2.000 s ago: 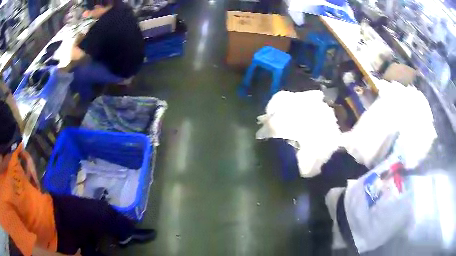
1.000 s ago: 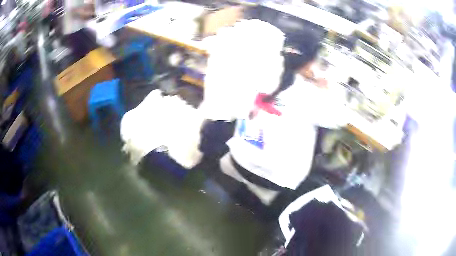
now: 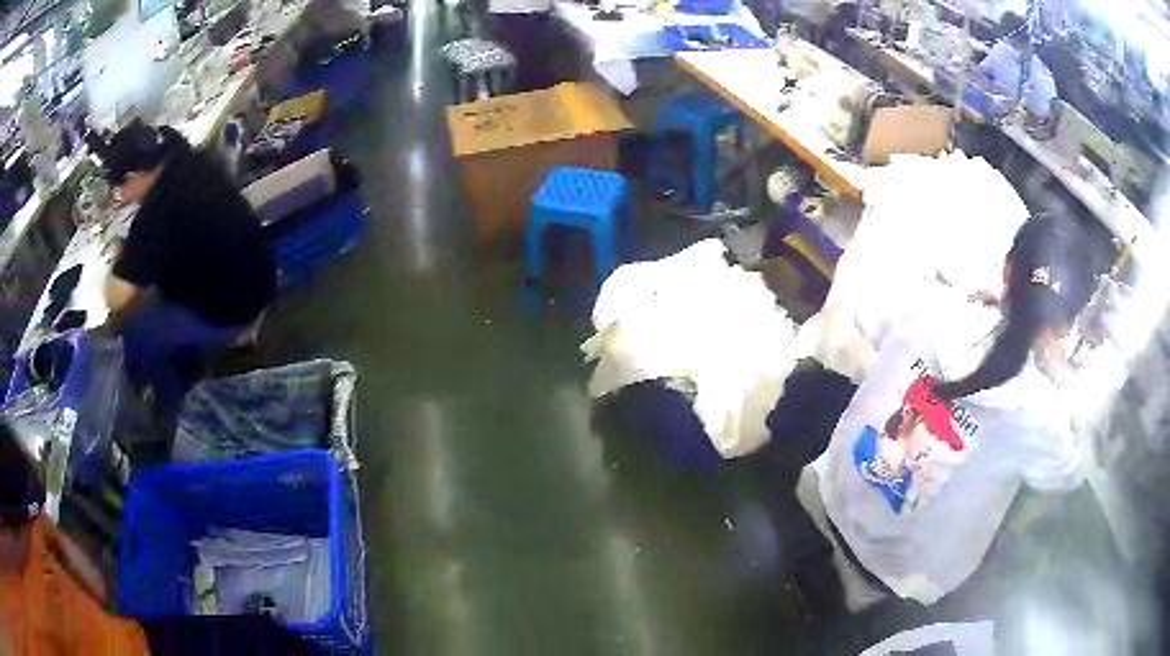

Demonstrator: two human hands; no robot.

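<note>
Neither of my hands is in the picture, and no held piece shows. Nearest in front of me is the green floor aisle (image 3: 494, 513). To its left stands a bright blue slatted crate (image 3: 340, 545) with pale sheets and a small dark piece inside. A cloth-lined basket (image 3: 257, 413) with a mottled cover stands right behind the crate. To the right of the aisle, a large off-white cloth bundle (image 3: 699, 327) lies heaped over something dark blue. More white cloth (image 3: 930, 218) is piled beside a seated person.
A person in a white printed top (image 3: 911, 461) sits at right; one in black (image 3: 205, 244) sits at left. An orange sleeve (image 3: 64, 596) shows bottom left. A cardboard carton (image 3: 533, 154), blue stool (image 3: 577, 205) and wooden-edged table (image 3: 770, 113) stand ahead. A white rim (image 3: 930, 638) shows bottom right.
The view swung right, then back toward the aisle. The white-topped person now shows clearly; the person in orange is mostly cut off at the lower left.
</note>
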